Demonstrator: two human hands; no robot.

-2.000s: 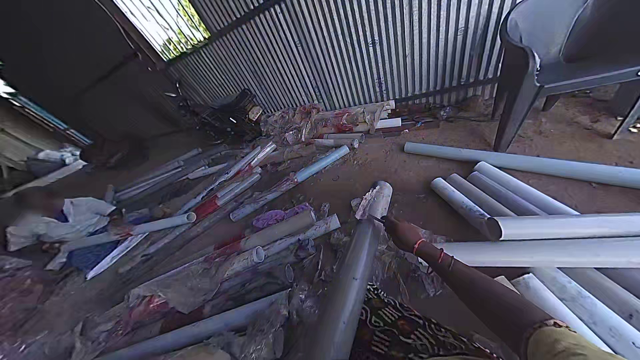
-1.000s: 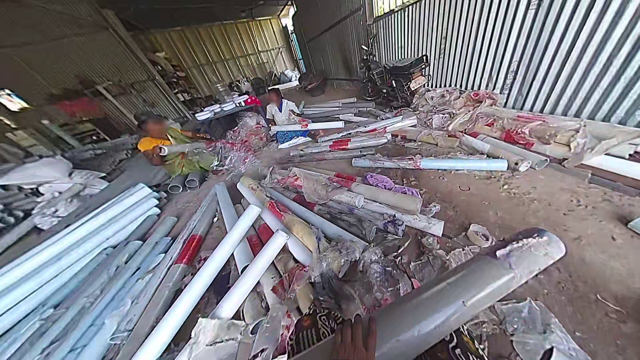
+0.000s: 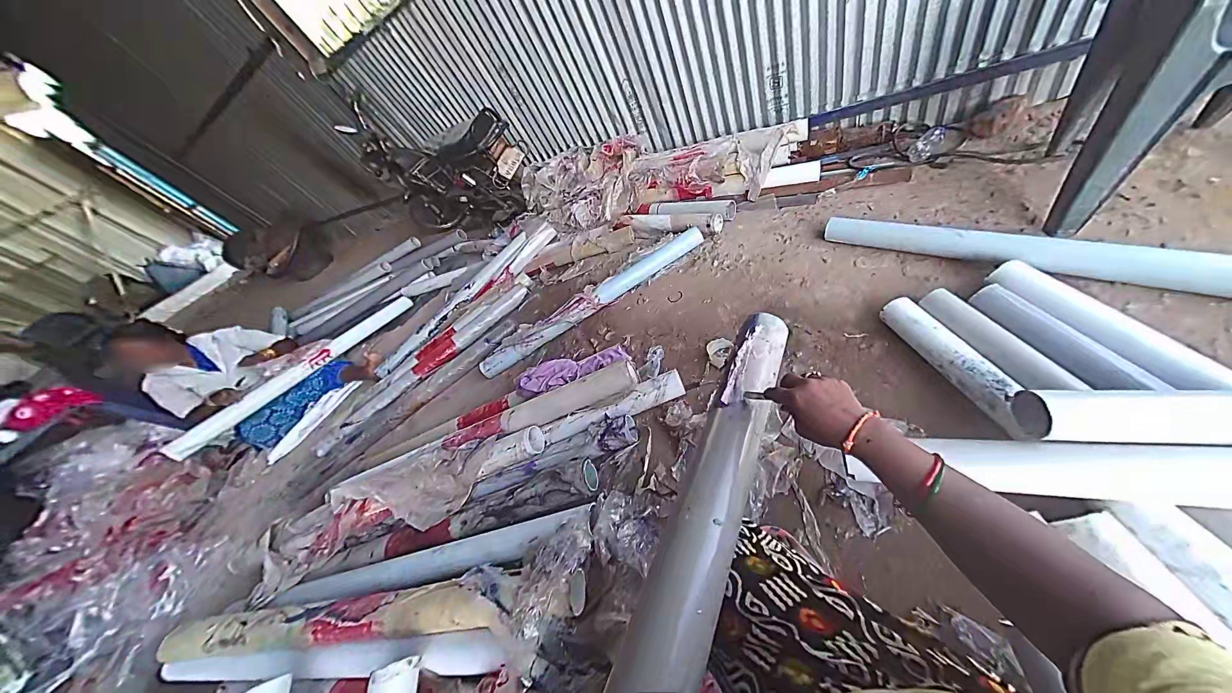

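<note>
A grey plastic pipe [image 3: 688, 539] slants up across my lap, over a black patterned cloth [image 3: 808, 616]. Near its far end, a pale, ragged layer [image 3: 757, 356] covers part of the surface. My right hand [image 3: 816, 406], with an orange and a red-green band on the wrist, is closed on a small, thin dark tool [image 3: 758, 396] whose tip meets the pipe at the edge of that layer. What kind of tool it is, I cannot tell. My left hand is out of view.
Wrapped pipes [image 3: 520, 414] and torn plastic film [image 3: 106, 539] lie to the left, where a seated person [image 3: 217, 371] has a white pipe. More pipes [image 3: 1001, 337] lie at right by a chair's legs [image 3: 1116, 125]. A motorcycle [image 3: 452, 164] stands by the corrugated wall [image 3: 674, 67].
The view has swung right since one second ago, when a hand lay on the pipe at the bottom edge. My right hand with the tool is at the pipe's far end, as two seconds ago.
</note>
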